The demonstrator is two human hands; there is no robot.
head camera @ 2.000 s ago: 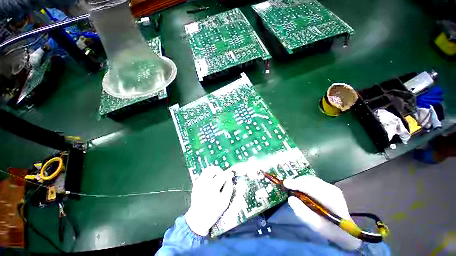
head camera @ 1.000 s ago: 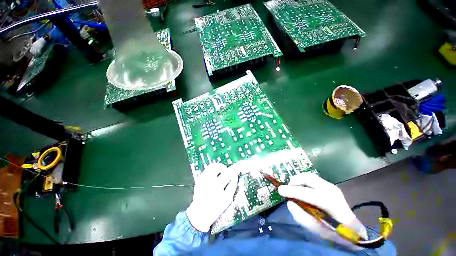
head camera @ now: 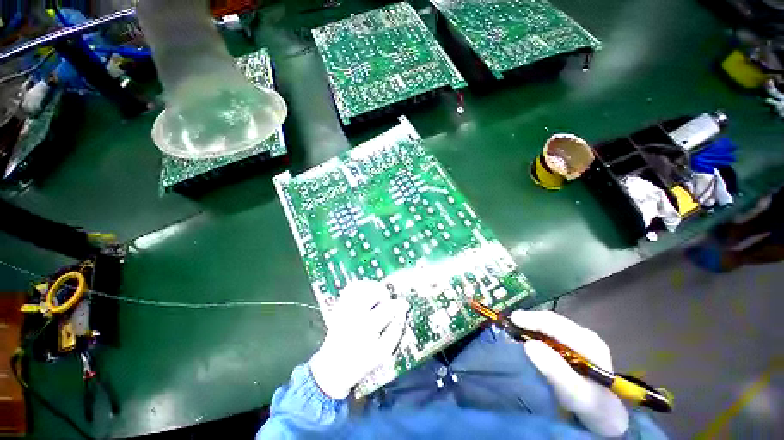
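A large green circuit board (head camera: pixel 400 228) lies solder side up before me, slanting up to the left. My right hand (head camera: pixel 572 365), in a white glove, holds a soldering iron (head camera: pixel 559 351) like a pen; its tip is at the board's lower right part. My left hand (head camera: pixel 361 331), also white-gloved, is over the board's lower left part. A thin solder wire (head camera: pixel 202 304) runs from the left across the bench to the left hand; its end there is not clear, but the hand appears closed on it.
A clear fume hood (head camera: pixel 219 120) hangs over a board at upper left. Two more boards (head camera: pixel 387 64) lie beyond mine. At right are a yellow-black tub (head camera: pixel 563 161) and a black divided tray (head camera: pixel 632 163). A yellow ring in a black holder (head camera: pixel 66 292) stands at left.
The whole view has shifted, with the board a little further left. The iron's tip has moved right across the board, and my right hand has turned a little with it.
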